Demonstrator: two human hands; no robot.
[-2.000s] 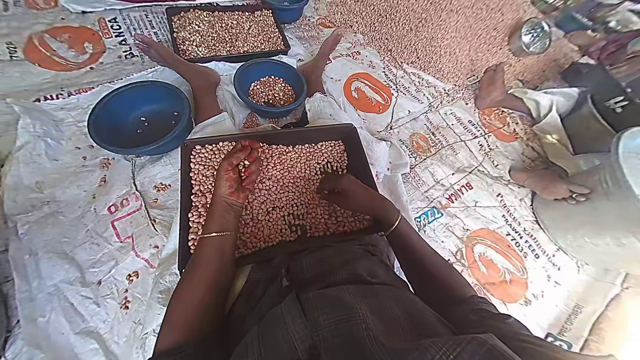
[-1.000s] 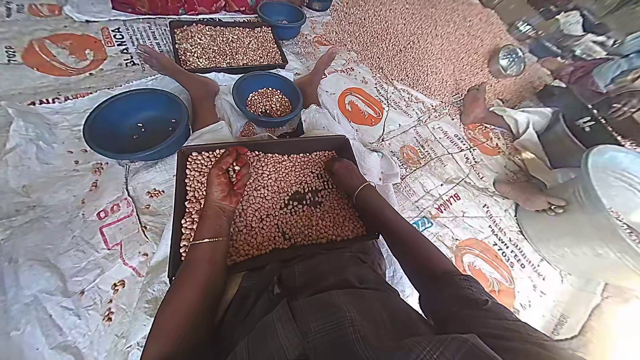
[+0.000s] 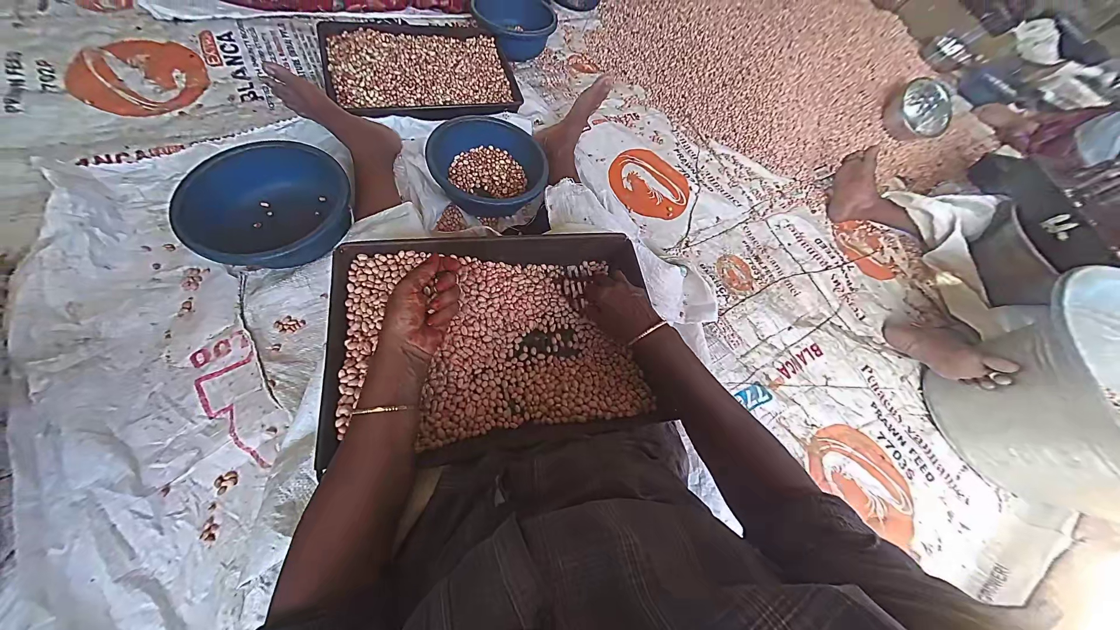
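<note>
A dark rectangular tray (image 3: 330, 367) lies across my lap, filled with pale pinkish nuts or seeds (image 3: 490, 306). Over its left part is my left hand (image 3: 422, 306), palm turned up, fingers curled round a few small pieces. My right hand (image 3: 615, 304) reaches down at the tray's upper right, its fingertips among the seeds; whether it grips any is hidden. Near the tray's centre right a dark patch of the tray bottom shows between the seeds. Just beyond the tray, between two bare feet, stands a blue plastic bowl (image 3: 444, 185) partly filled with reddish seeds.
A larger blue basin (image 3: 197, 210) with a few seeds stands at left. Beyond are another seed-filled tray (image 3: 420, 112) and a blue bowl (image 3: 516, 44). A big seed heap (image 3: 744, 79), a metal bowl (image 3: 926, 107), another person's foot (image 3: 949, 346) and a large metal vessel (image 3: 1006, 420) are at right.
My right hand has moved over the seeds, from the tray's right edge one second ago to its upper right part. My left hand stays over the left part, fingers curled.
</note>
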